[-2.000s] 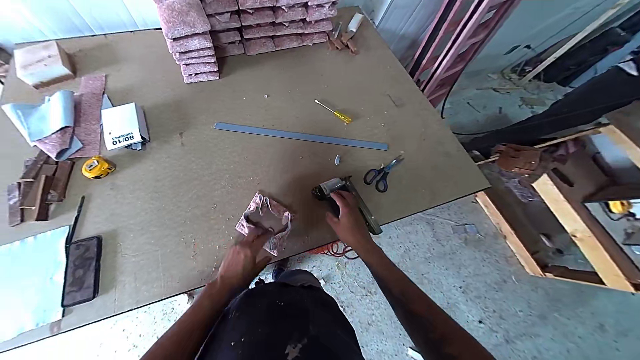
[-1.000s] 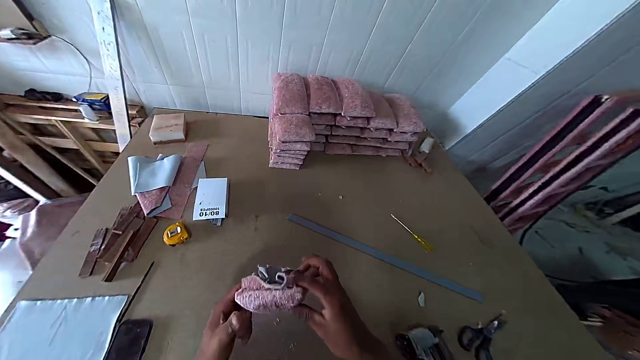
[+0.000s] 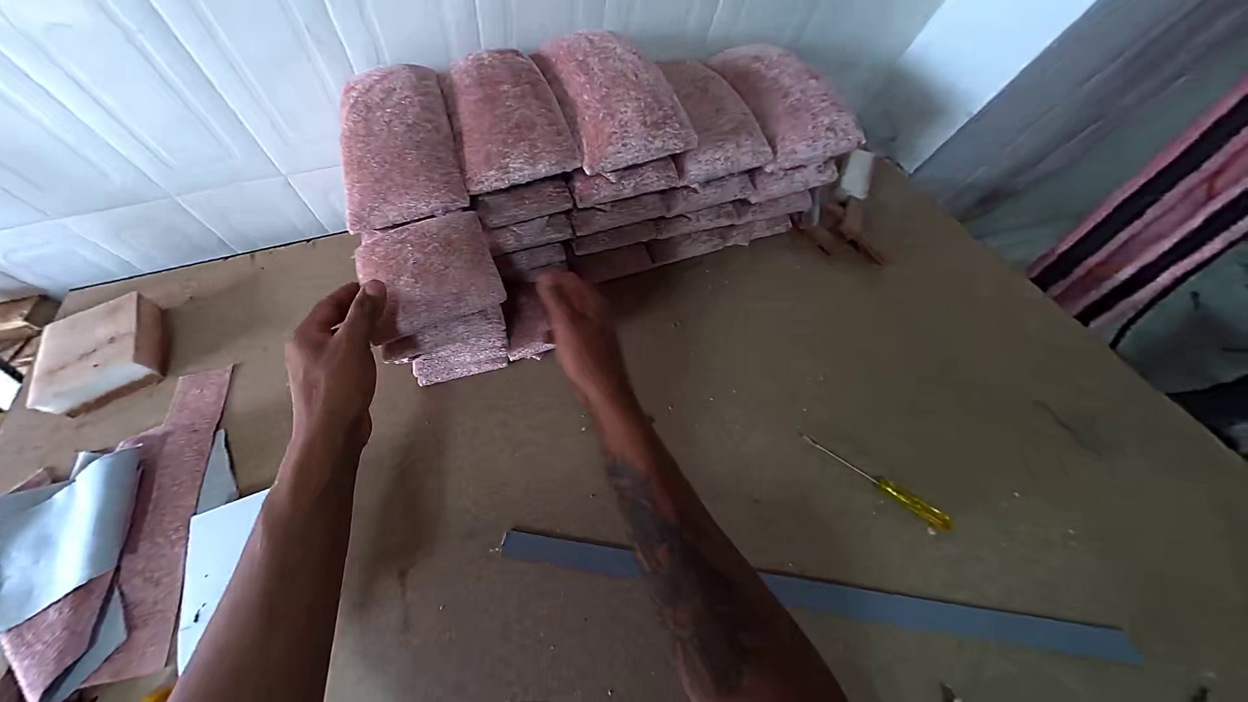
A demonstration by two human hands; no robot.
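Pink, fibrous pads (image 3: pixel 604 102) with a rough surface are stacked in rows against the white wall. At the front left corner of the stack stands a shorter pile, topped by a flat pink pad (image 3: pixel 429 268). My left hand (image 3: pixel 336 356) is at the left side of that pile, its thumb against the edge of the top pad and its fingers curled. My right hand (image 3: pixel 580 327), slightly blurred, is on the other side, beside a low pink pad (image 3: pixel 526 327) that sits against the pile. Its fingertips point toward the stack, and whether they grip anything is unclear.
A yellow-handled screwdriver (image 3: pixel 912 502) and a long grey flat strip (image 3: pixel 936 609) lie on the brown tabletop (image 3: pixel 760 390), the strip partly under my right forearm. Pink and grey scraps (image 3: pixel 161 526) and a pale block (image 3: pixel 97 351) are at left; a white roll (image 3: pixel 856 175) stands behind right.
Both hands have moved from in front of me to the stack at the back. The pink piece they held is no longer at that front spot. The view has moved closer to the stack.
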